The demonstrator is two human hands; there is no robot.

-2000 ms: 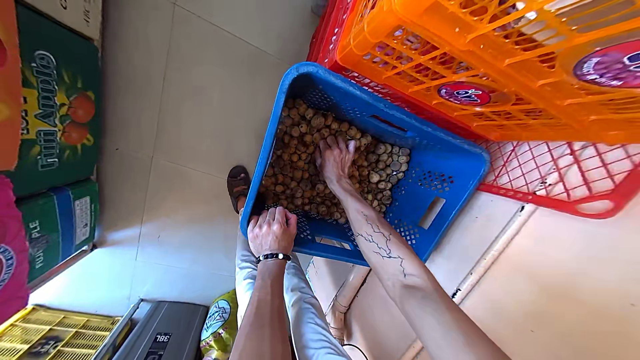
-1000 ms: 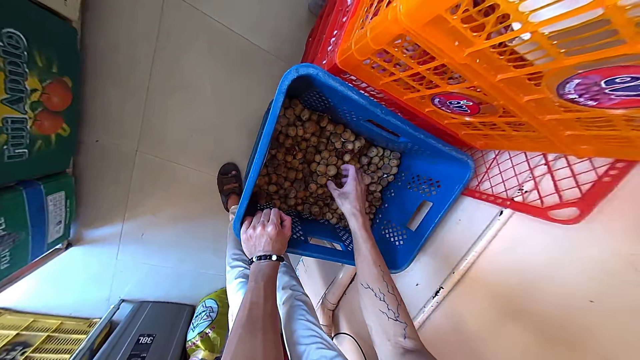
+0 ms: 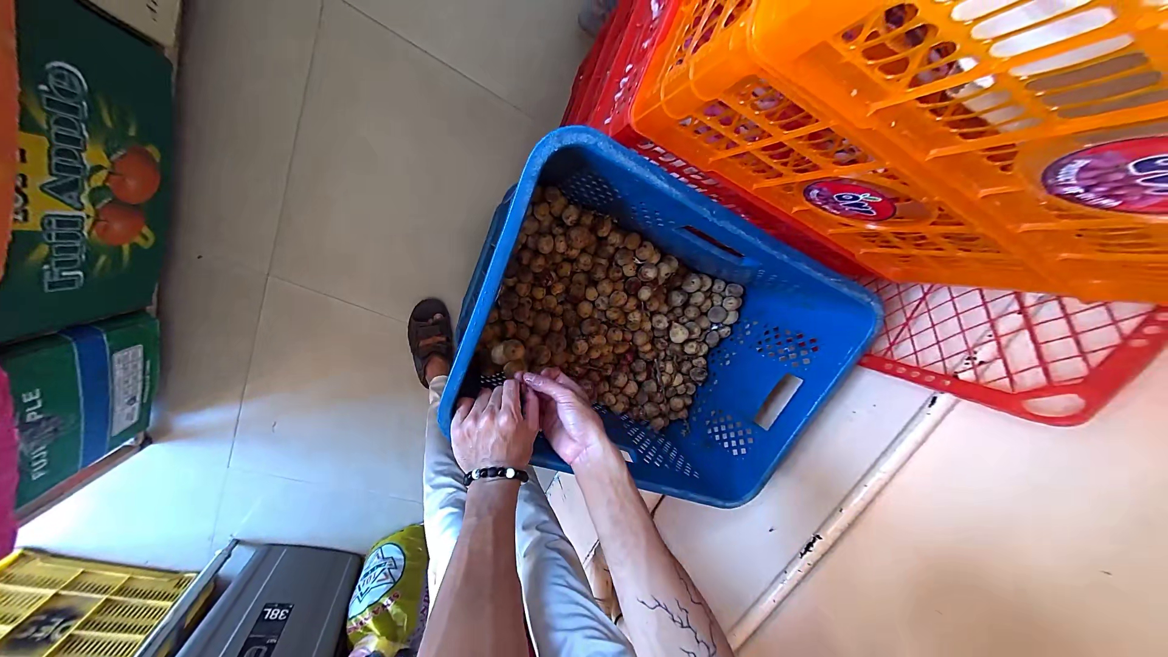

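Observation:
A blue plastic crate stands tilted in front of me, with many small round brown fruits heaped in its left and middle part. My left hand, with a beaded bracelet at the wrist, is at the crate's near left rim, its fingers bent over the inner side. My right hand is right beside it, thumb and fingertips drawn together at the left hand's fingers. Whether something small is between the fingertips cannot be seen. The fruits lie just beyond both hands.
Orange crates are stacked at the upper right, by a red crate. Green fruit cartons stand at the left. A yellow crate, a grey box and a yellow bag are at the lower left. A sandaled foot is beside the blue crate.
My right hand has moved from over the fruits in the middle of the crate to the near left rim, where it now meets my left hand.

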